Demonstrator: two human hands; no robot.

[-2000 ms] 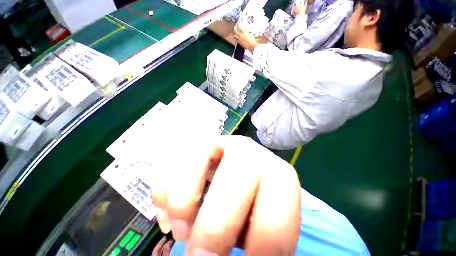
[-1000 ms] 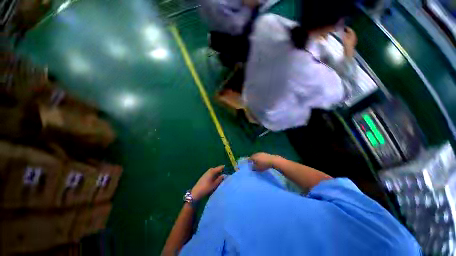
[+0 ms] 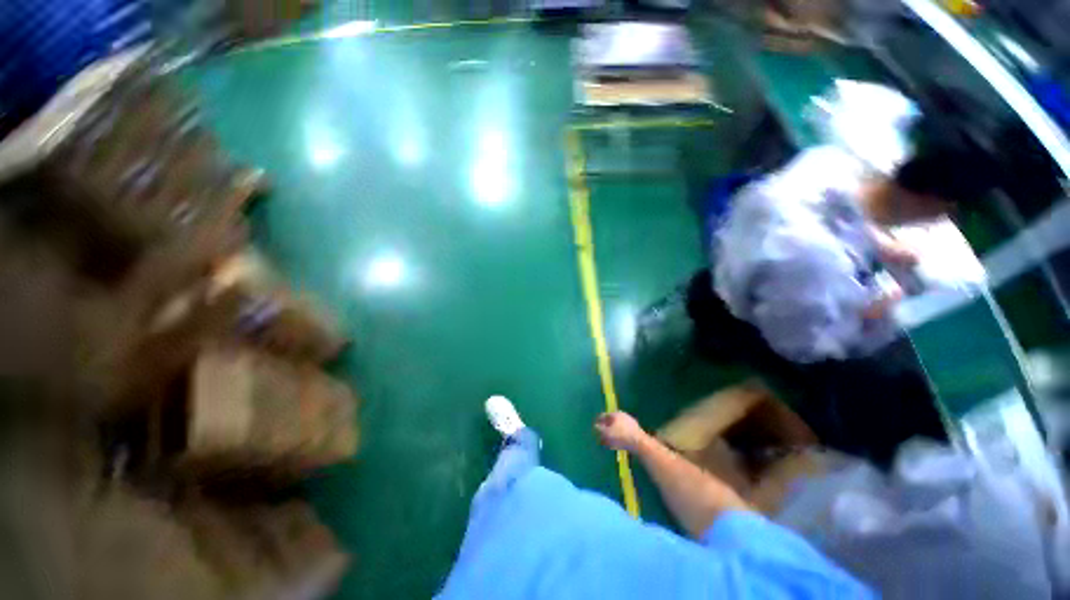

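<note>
My right hand [image 3: 618, 430] is small and blurred at the lower centre, over the green floor beside the yellow line. Its fingers look curled in, and nothing shows in it. My left hand is not in view. My blue shirt [image 3: 563, 545] fills the bottom, and one white shoe [image 3: 503, 415] shows on the floor. An open brown carton [image 3: 710, 420] stands to the right of my right hand; its contents are too blurred to tell.
Brown cartons [image 3: 264, 404] are piled along the left. A yellow line [image 3: 589, 281] crosses the green floor [image 3: 434, 316]. A person in a pale jacket [image 3: 792, 264] sits at the bench on the right. A low stack [image 3: 640, 65] stands ahead. Blurred greyish-white items [image 3: 927, 510] lie at lower right.
The view has swung from the bench to the floor aisle. The hand large in front two seconds ago is gone. My left hand has left view; my right hand is now away from my shirt.
</note>
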